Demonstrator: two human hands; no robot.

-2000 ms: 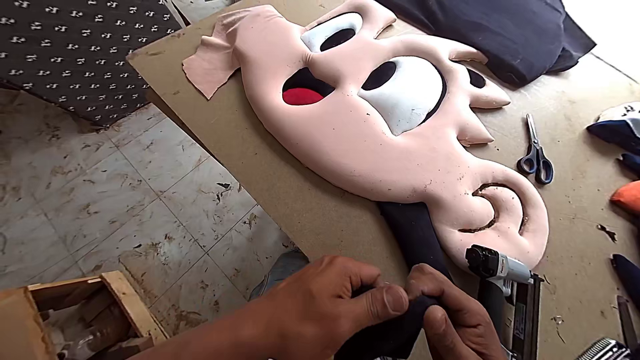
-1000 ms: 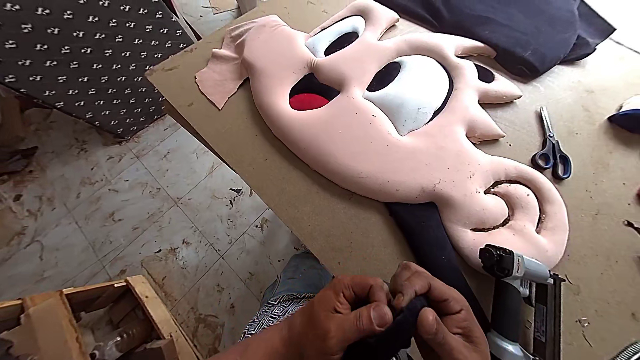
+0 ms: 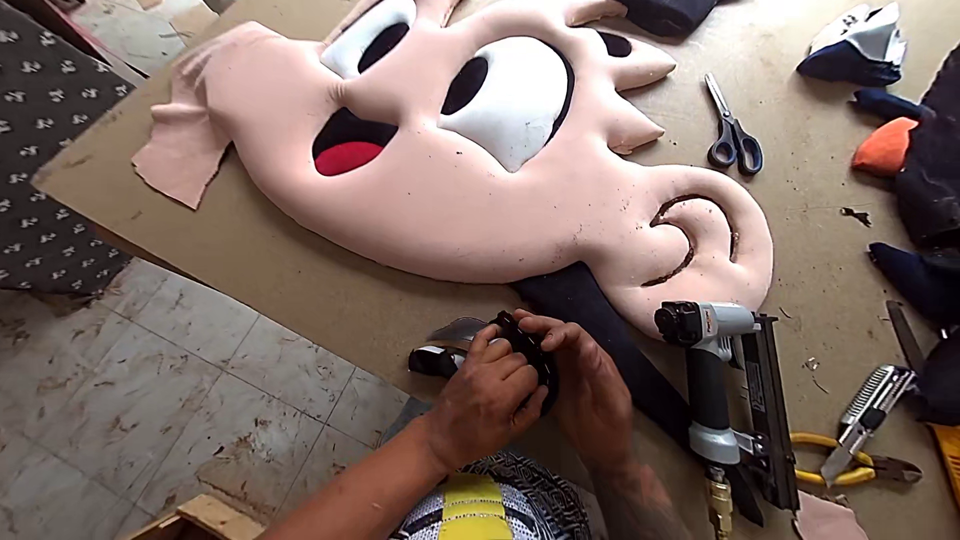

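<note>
My left hand holds a small dark fabric-covered piece from its left side, fingers curled over it. My right hand grips the same piece from the right. Just left of the fingers lies a black and white object that I cannot identify. Above my hands rests a large padded cartoon face covered in pink fabric, with white eyes and a red tongue. A strip of dark fabric runs from under its edge toward a pneumatic stapler, right of my right hand.
Scissors lie on the brown work table beyond the ear. At the right are a utility knife, yellow-handled pliers, an orange scrap and dark fabric pieces. Lower left, a wooden box stands by the tiled floor.
My hands have come up over the table's edge with the dark piece, which shows more fully between them. The black and white object now shows beside them. The view has shifted.
</note>
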